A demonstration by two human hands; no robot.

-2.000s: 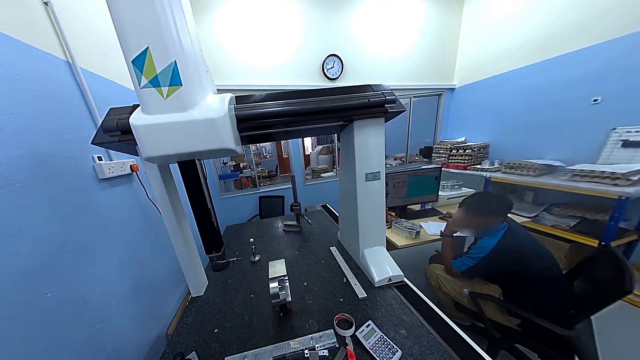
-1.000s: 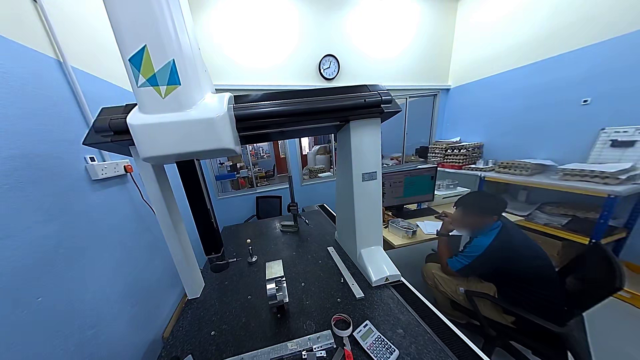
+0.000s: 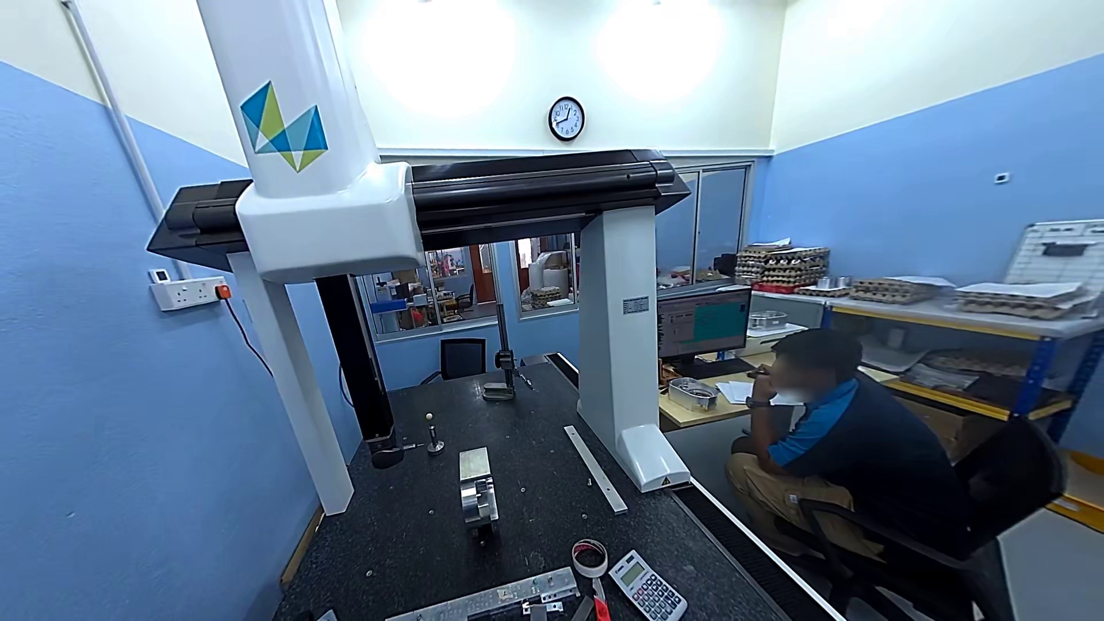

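Neither my left hand nor my right hand shows in the head view. A coordinate measuring machine's black granite table (image 3: 543, 457) fills the lower middle, with its probe head (image 3: 385, 452) hanging at the left. Beside the probe stands a reference sphere on a post (image 3: 435, 436). A machined metal part (image 3: 478, 498) with a block on top sits mid-table. To its right lies a flat metal bar (image 3: 595, 469). Along the near edge are a metal fixture plate (image 3: 500, 597), a roll of tape (image 3: 590, 557) and a calculator (image 3: 647, 586).
The machine's white column (image 3: 619, 336) rises at the table's right side. A height gauge stand (image 3: 500, 390) is at the far end. Rightward, a seated person (image 3: 854, 448) faces a desk with a monitor (image 3: 703, 323). Behind the person, a shelf (image 3: 940, 315) carries stacked egg trays.
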